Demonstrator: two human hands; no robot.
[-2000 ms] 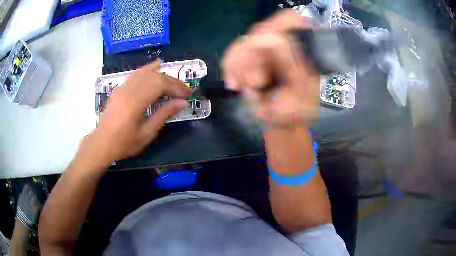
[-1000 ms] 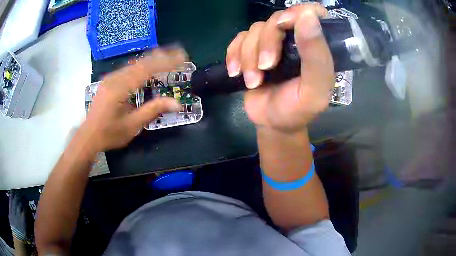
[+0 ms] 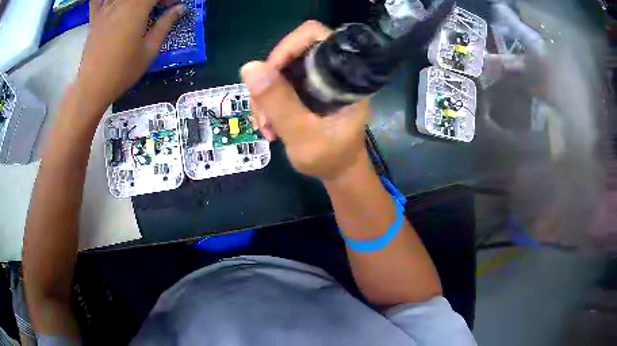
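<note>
Two white open housings lie side by side on the dark mat, the left housing (image 3: pixel 143 177) and the right housing (image 3: pixel 215 162). Each holds a green board with a yellow block and a dark block at its left. My right hand (image 3: pixel 311 125) grips the black electric screwdriver (image 3: pixel 338 67), its cord end towards the camera; its tip is hidden. My right hand overlaps the right housing's upper right edge. My left hand (image 3: pixel 128 44) is at the blue screw tray (image 3: pixel 197 51), fingers over the silvery screws; whether it holds a screw cannot be told.
Two more white housings with boards, the upper (image 3: pixel 477 44) and the lower (image 3: pixel 423 108), stand at the right near clear plastic. A white housing stack (image 3: pixel 27 128) is at the far left beside a whitish sheet (image 3: pixel 108 219). A blurred shape covers the far right.
My left hand has moved from the housings up to the screw tray, uncovering both housings. My right hand has moved left and turned the screwdriver more upright.
</note>
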